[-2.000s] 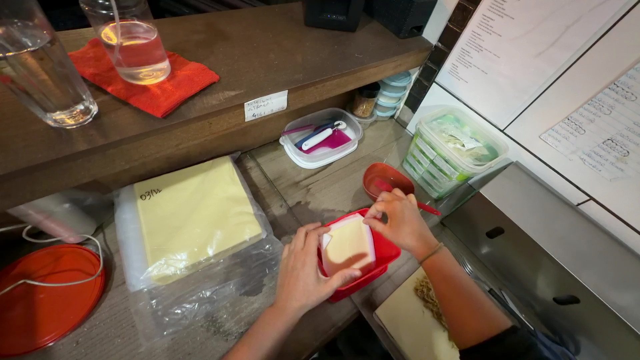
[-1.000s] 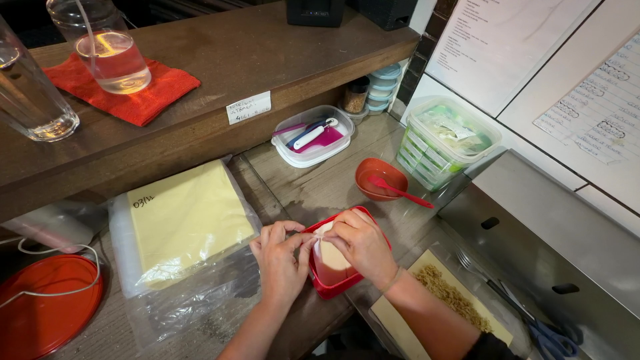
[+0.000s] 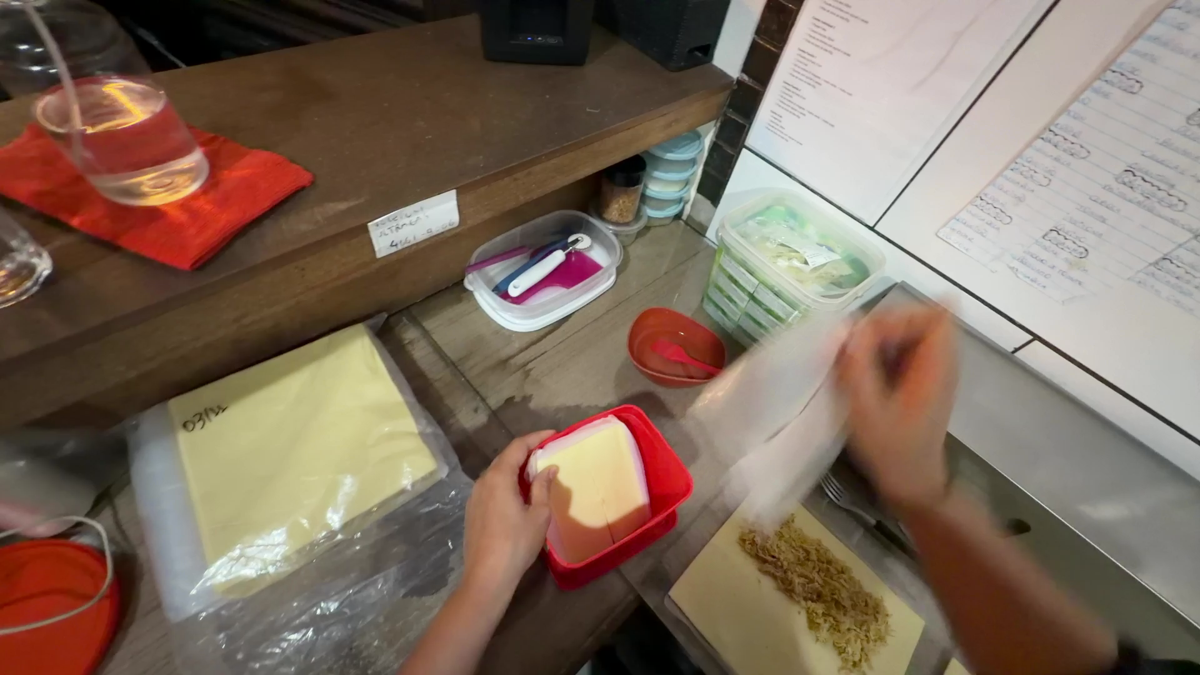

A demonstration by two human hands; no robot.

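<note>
My left hand (image 3: pixel 506 511) grips the left side of a red plastic container (image 3: pixel 667 469), its thumb over a block of pale yellow slices (image 3: pixel 595 487) inside. My right hand (image 3: pixel 900 403), blurred by motion, is raised to the right and holds a thin translucent sheet (image 3: pixel 787 422) that hangs from its fingers. Below that sheet, a brown shredded filling (image 3: pixel 820 586) lies on a pale yellow sheet of food (image 3: pixel 727 600). A red bowl (image 3: pixel 656 323) with a red spoon (image 3: pixel 689 358) stands behind the container.
A plastic bag with pale yellow sheets (image 3: pixel 300 459) lies at left, near a red lid (image 3: pixel 56 600). Behind are a tub of utensils (image 3: pixel 544 314) and a clear tub of packets (image 3: pixel 797 253). A fork (image 3: pixel 853 502) lies by the metal ledge (image 3: pixel 1078 497). A glass (image 3: pixel 141 159) stands on the shelf.
Both hands were together over the red container one second ago. My right hand has moved away to the right with a translucent sheet; my left hand now holds the container's left side.
</note>
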